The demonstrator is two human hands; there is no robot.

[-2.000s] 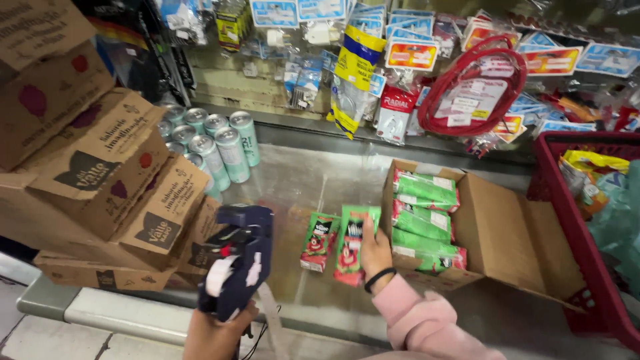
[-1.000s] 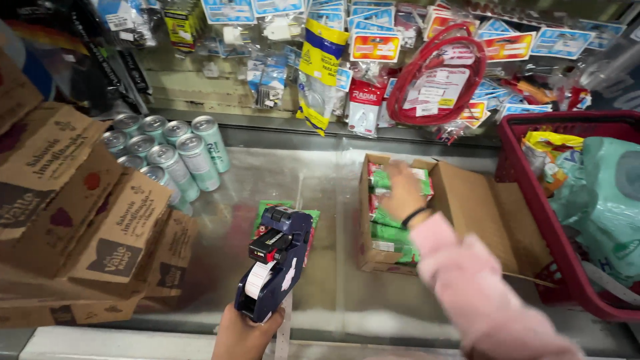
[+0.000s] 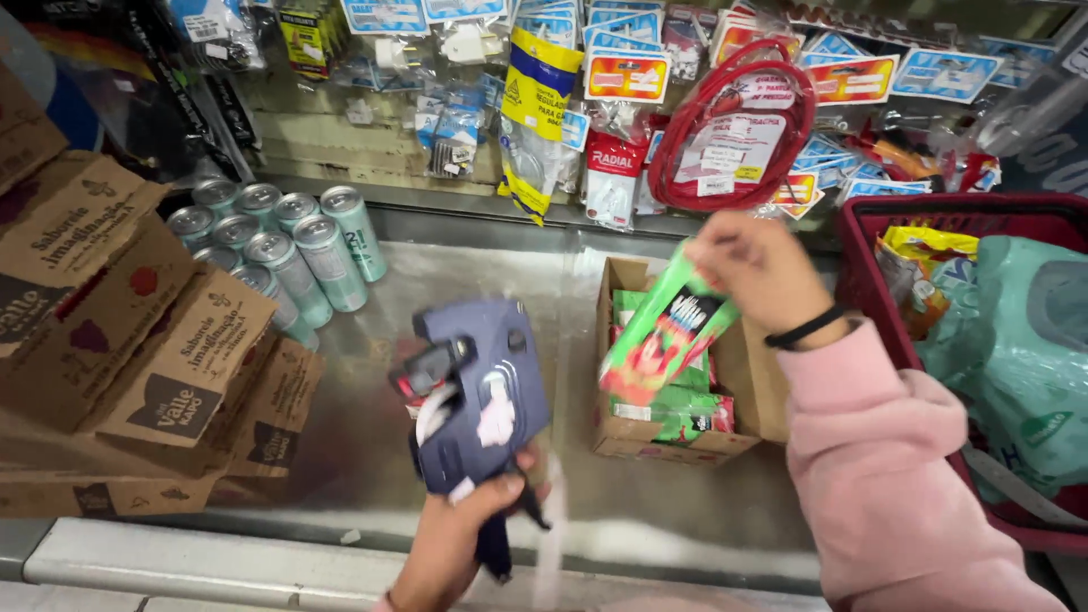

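My left hand grips the handle of a dark blue price labelling gun, from which a pale strip hangs. A green and red drink-mix packet is pinched at its top end by the fingers of my right hand, tilted above an open cardboard box. Inside the box lie several more green packets. The box's raised flap is partly behind my right wrist. Something red and partly hidden shows just behind the gun.
Several pale green cans and stacked cardboard cartons stand at the left. A dark red basket with bagged goods is at the right. Packaged hardware and a coiled red rubber seal hang along the back.
My right hand has gone from the near packets to the box and now holds a packet raised over it. The labelling gun stays in my left hand.
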